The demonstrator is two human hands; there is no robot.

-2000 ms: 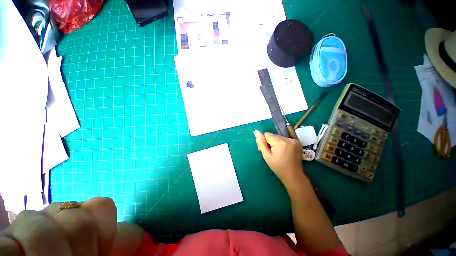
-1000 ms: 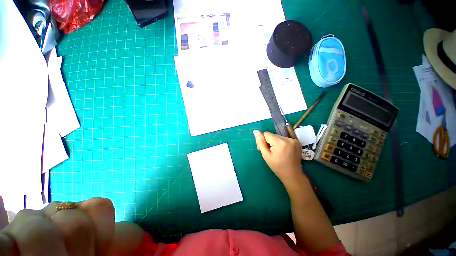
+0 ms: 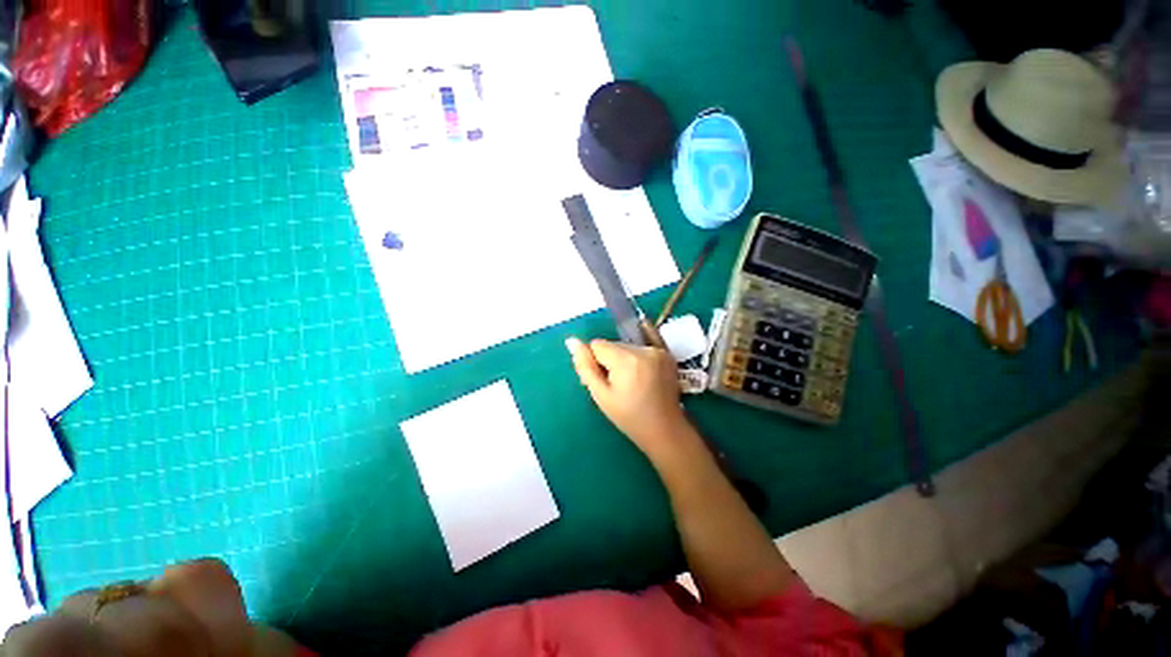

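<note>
A small plain white card (image 3: 482, 476) lies on the green gridded mat, untouched. My right hand (image 3: 629, 385) rests to the right of the card with fingers curled, at the near end of the grey steel rulers (image 3: 600, 266). A tan-handled thin tool (image 3: 651, 334) lies beside the rulers, against the hand. Whether the fingers grip anything is hidden. My left hand (image 3: 141, 614), with a ring, is at the bottom left, curled and cut off by the edge. Its fingertips do not show. Printed sheets (image 3: 488, 289) lie beyond the card, partly under the rulers.
A calculator (image 3: 794, 321), a white block (image 3: 683, 338), a light blue case (image 3: 713, 170) and a dark round object (image 3: 624, 134) lie near the rulers. Farther right are a long dark strip (image 3: 854, 238), orange scissors (image 3: 1000, 316) and a straw hat (image 3: 1038, 126). White papers (image 3: 39, 359) lie left.
The view has swung right, so the table things appear farther left and more of the hat and right side shows. The hands and objects otherwise look unchanged on the mat.
</note>
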